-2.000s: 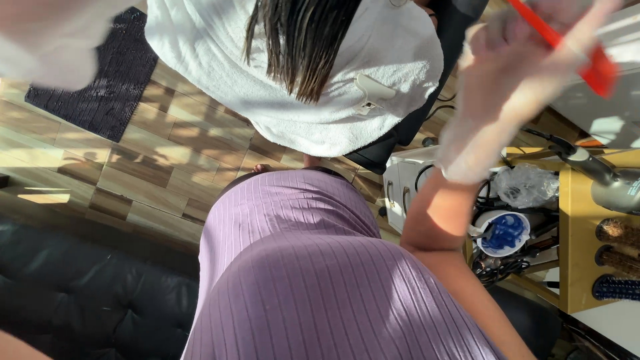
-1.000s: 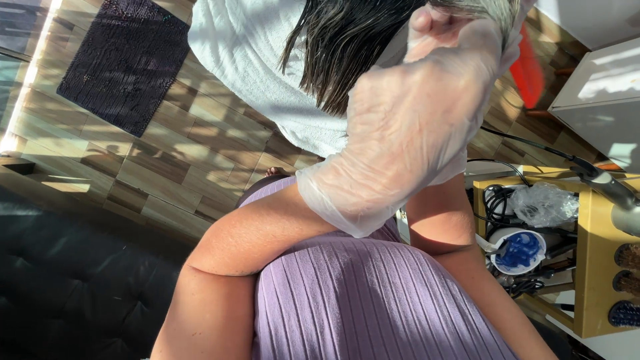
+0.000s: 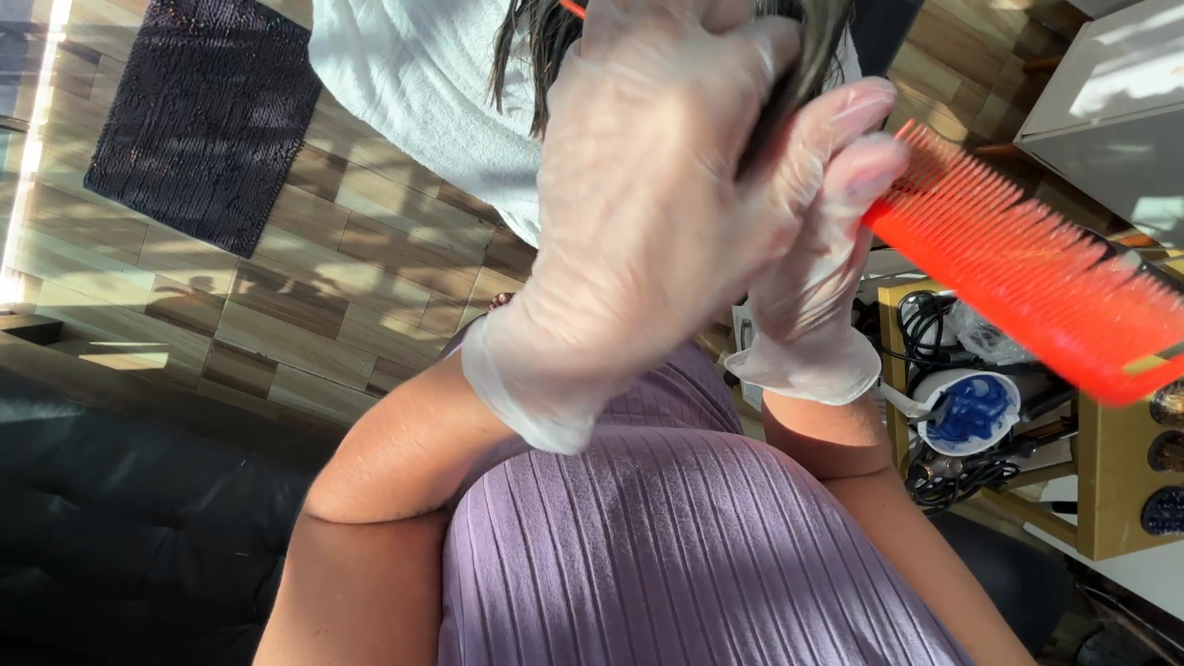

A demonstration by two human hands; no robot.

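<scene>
My left hand [image 3: 647, 185], in a clear plastic glove, is at the upper middle with its fingers curled around a lock of wet dark hair [image 3: 814, 55]. Beside it on the right, my right hand [image 3: 823, 222], gloved too, grips a red comb [image 3: 1036, 268] whose toothed part points down to the right. A thin red tip shows at the top, left of my left hand. More wet strands [image 3: 532, 55] hang over the white towel [image 3: 416, 111] around a seated person's shoulders. My hands hide part of the hair.
At right, a yellow trolley [image 3: 1101, 481] holds a white bowl of blue paste [image 3: 971, 412] with a light-handled tool, cables and round brushes [image 3: 1164, 453]. A black tufted couch [image 3: 120, 555] is at lower left, a dark mat [image 3: 203, 120] at upper left, a white cabinet [image 3: 1110, 120] at upper right.
My hands were far apart two seconds ago and are now side by side at the hair. The comb, mostly hidden one second ago, now shows broadly on the right.
</scene>
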